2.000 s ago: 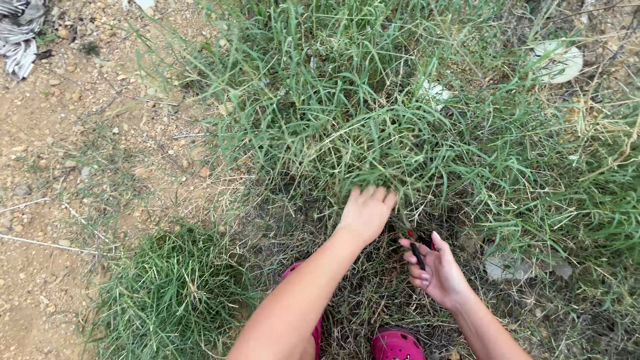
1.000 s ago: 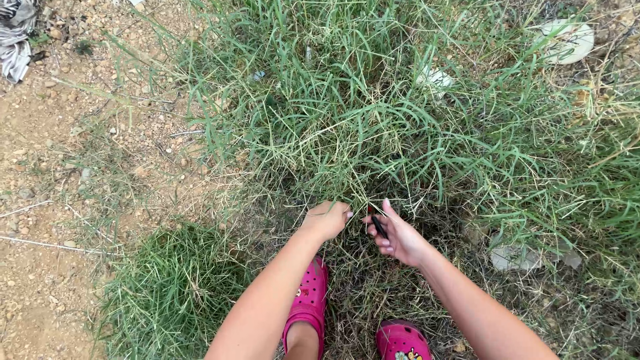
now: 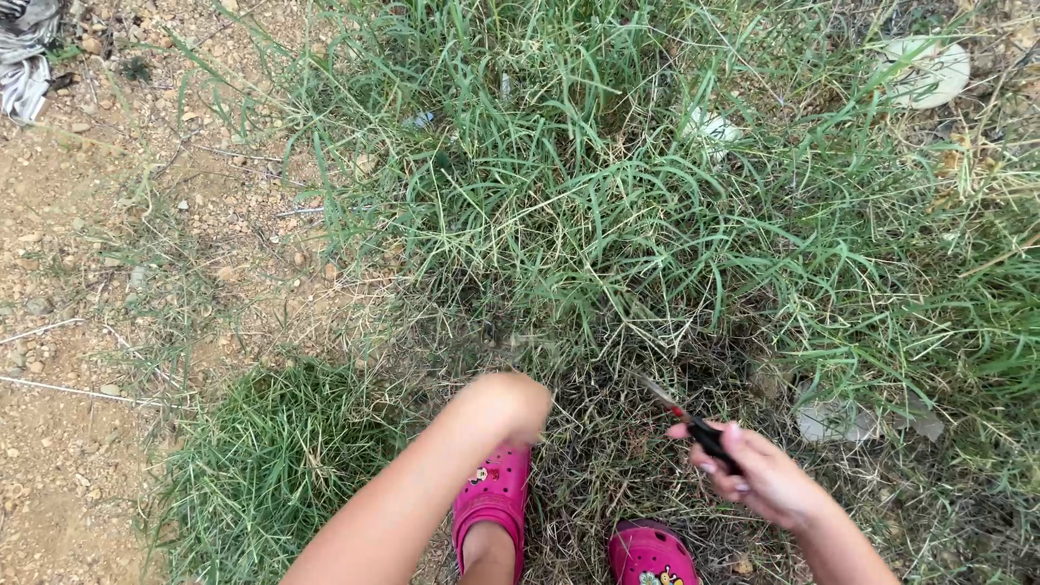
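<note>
My right hand (image 3: 756,467) is closed around the black handle of a small bladed tool (image 3: 708,443), which looks like a knife; its narrow metal blade points up and left over cut, dry stubble. Blurred by motion, my left hand (image 3: 516,406) is bent at the wrist above the left pink clog (image 3: 491,487), its fingers hidden from view. Tall green grass (image 3: 585,211) stands just beyond both hands. To the left of my left forearm lies a heap of green grass (image 3: 276,463).
Stony bare soil (image 3: 73,203) runs along the left, with thin dry stalks and a striped cloth (image 3: 24,65) at the top corner. A pale round disc (image 3: 926,73) and whitish scraps (image 3: 833,414) lie among the grass at right. The right pink clog (image 3: 650,552) rests on stubble.
My left hand has drawn back from the grass toward my feet. My right hand has moved right and toward me, away from my left hand, and the tool's blade now shows.
</note>
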